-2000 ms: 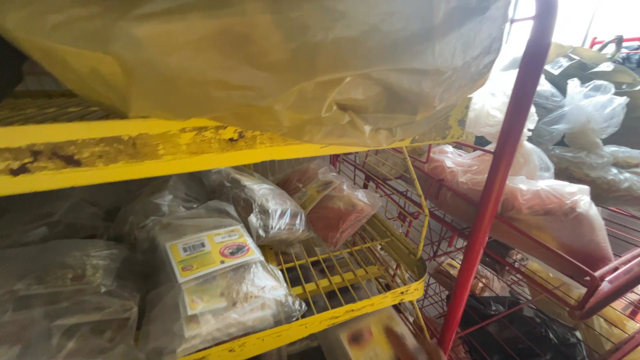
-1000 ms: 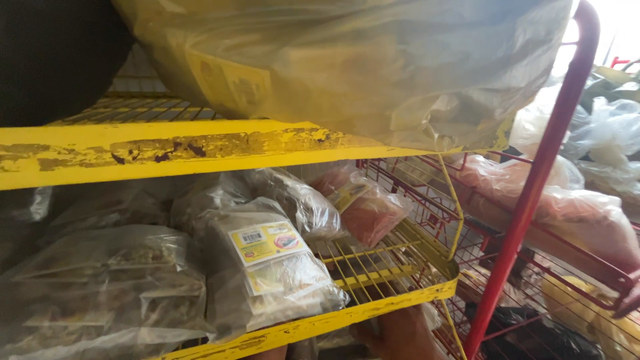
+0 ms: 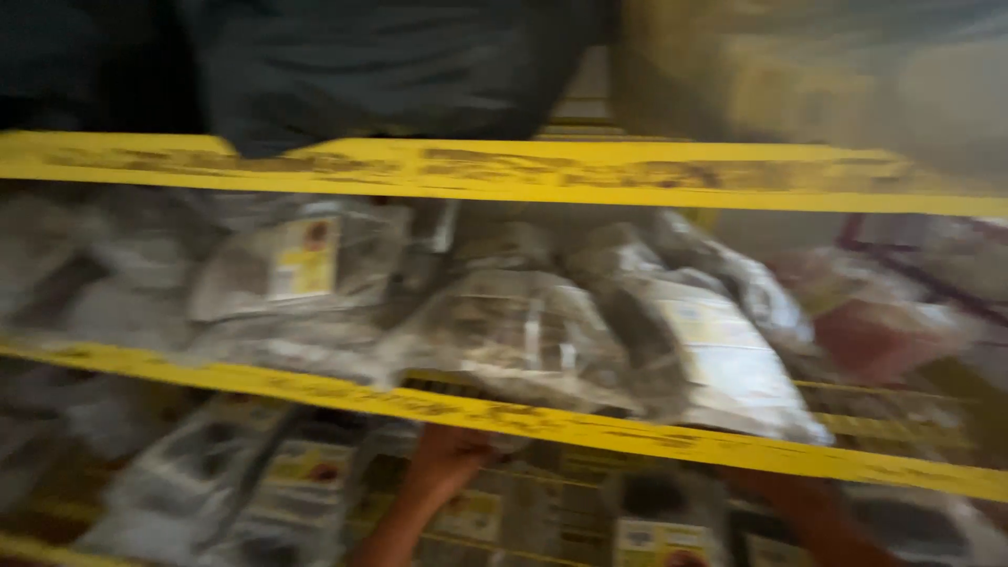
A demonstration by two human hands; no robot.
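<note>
My left hand (image 3: 457, 457) reaches under the yellow metal shelf edge (image 3: 551, 421), its fingers curled near a clear plastic packet (image 3: 472, 512) with a yellow label. Blur hides whether it grips anything. To the right, my right forearm runs beneath the same edge; its hand (image 3: 748, 476) is mostly hidden behind the shelf rim. Between the arms lies a clear packet with a yellow and white label (image 3: 661, 543). Left of my left hand rests another labelled clear packet (image 3: 307, 472).
On the middle shelf sit clear plastic bags (image 3: 512, 331), one with a white label (image 3: 724, 339), and a reddish packet (image 3: 874, 331). Large dark bags (image 3: 378, 71) and a translucent yellowish bag (image 3: 819, 87) lie above the upper yellow rim (image 3: 512, 169).
The view has swung to the left along the shelves. Both forearms now show below the middle shelf; one second ago only part of a hand or arm showed there.
</note>
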